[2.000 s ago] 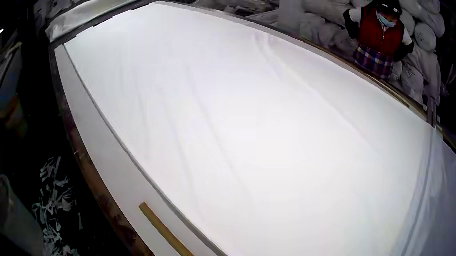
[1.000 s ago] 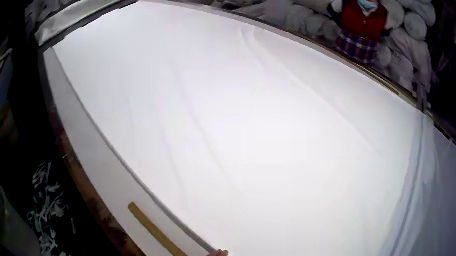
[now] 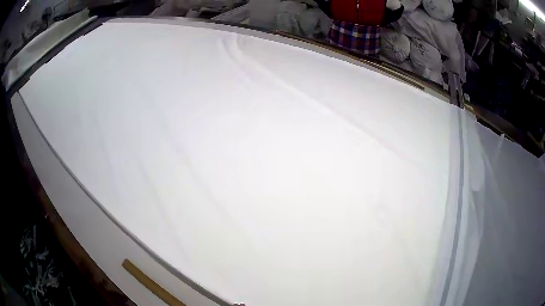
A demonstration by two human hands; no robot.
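White fabric (image 3: 269, 155) covers most of the long table, with soft diagonal creases. Its thin grey edge (image 3: 95, 202) runs along the near left side down to the bottom. A yellow-brown wooden ruler (image 3: 152, 283) lies on the pale strip (image 3: 72, 221) outside that edge, cut off by the picture's bottom. A tiny fingertip, seemingly of my left hand (image 3: 239, 304), shows at the bottom beside the fabric edge; the rest is cut off and its grip is hidden. My right hand is not in view.
A person in a red vest (image 3: 357, 12) stands beyond the far edge, near stacked white rolls (image 3: 412, 51). A narrow brown strip (image 3: 370, 64) lies along the far edge. A greyish-blue fold (image 3: 459, 209) crosses the right side. White scraps (image 3: 40, 263) lie at lower left.
The view has turned right and up, so table and ruler sit further left. Fingers that appeared at the bottom edge a second ago are now almost entirely out of the picture.
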